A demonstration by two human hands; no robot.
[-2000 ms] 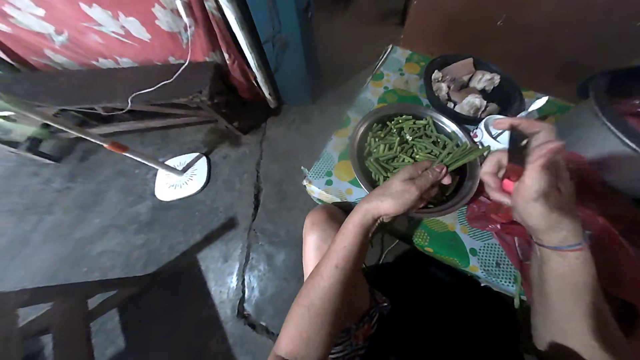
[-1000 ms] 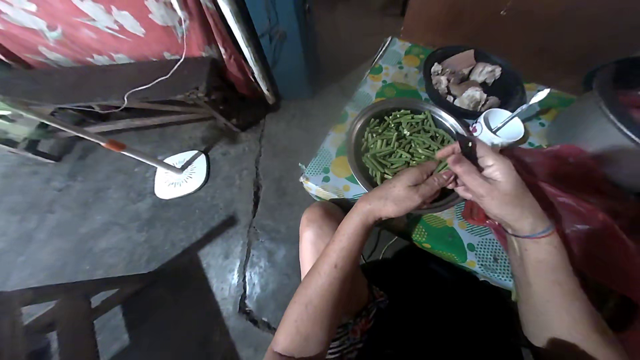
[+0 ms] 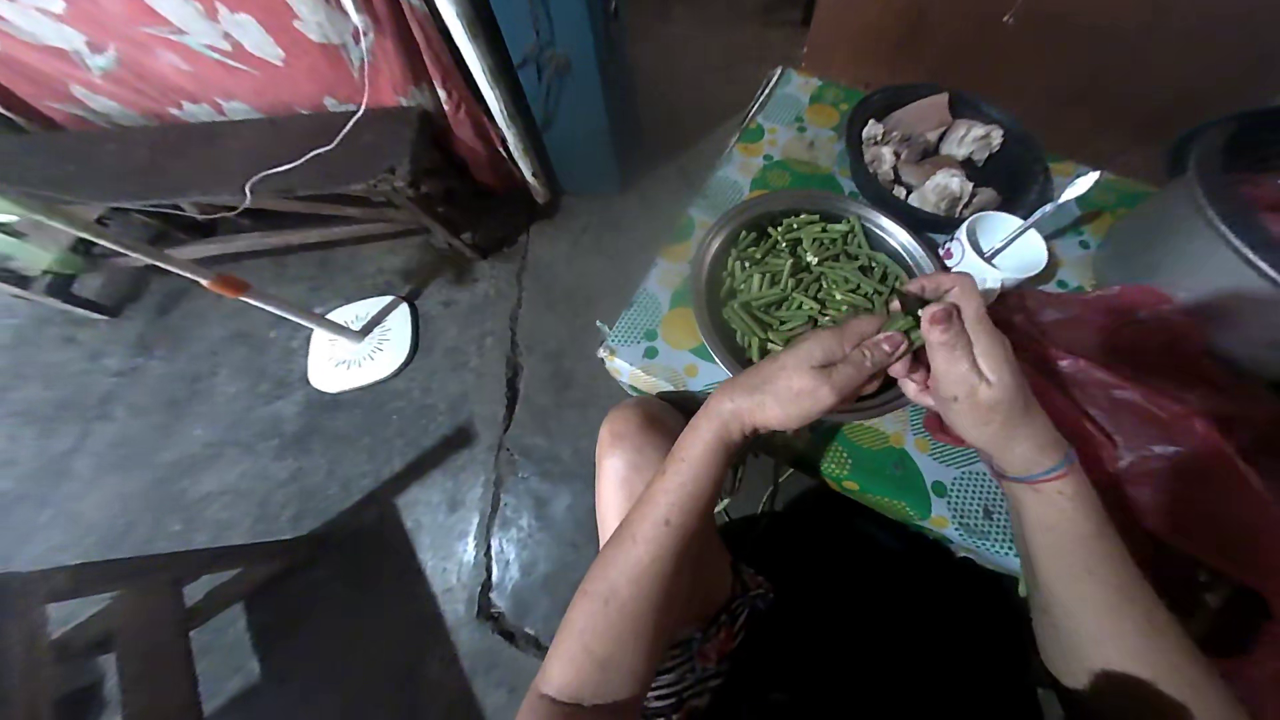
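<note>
A steel bowl [image 3: 712, 335] full of cut green bean pieces [image 3: 805, 280] sits on a table with a patterned plastic cover. Over the bowl's near right rim, my left hand [image 3: 815, 370] pinches a small bunch of green beans [image 3: 905, 325]. Close against it is my right hand [image 3: 965, 365], its thumb and fingers bent around a knife whose dark blade shows only in part near the fingertips; its handle is hidden. Behind the bowl stands a dark bowl [image 3: 1035, 185] with chunks of meat [image 3: 940, 150]. A white cup [image 3: 1020, 255] with a metal spoon [image 3: 1045, 215] is beside it.
A red plastic bag [image 3: 1130, 400] lies right of my right hand, before a large grey pot [image 3: 1160, 240]. The patterned table cover [image 3: 640, 340] ends near my knee. Left on the concrete floor are a white fan-like base [image 3: 362, 345] with a pole and a dark wooden bench [image 3: 300, 150].
My right hand has moved left from its raised position beside the bowl to meet my left hand. The bean bunch showing between them is shorter than two seconds ago.
</note>
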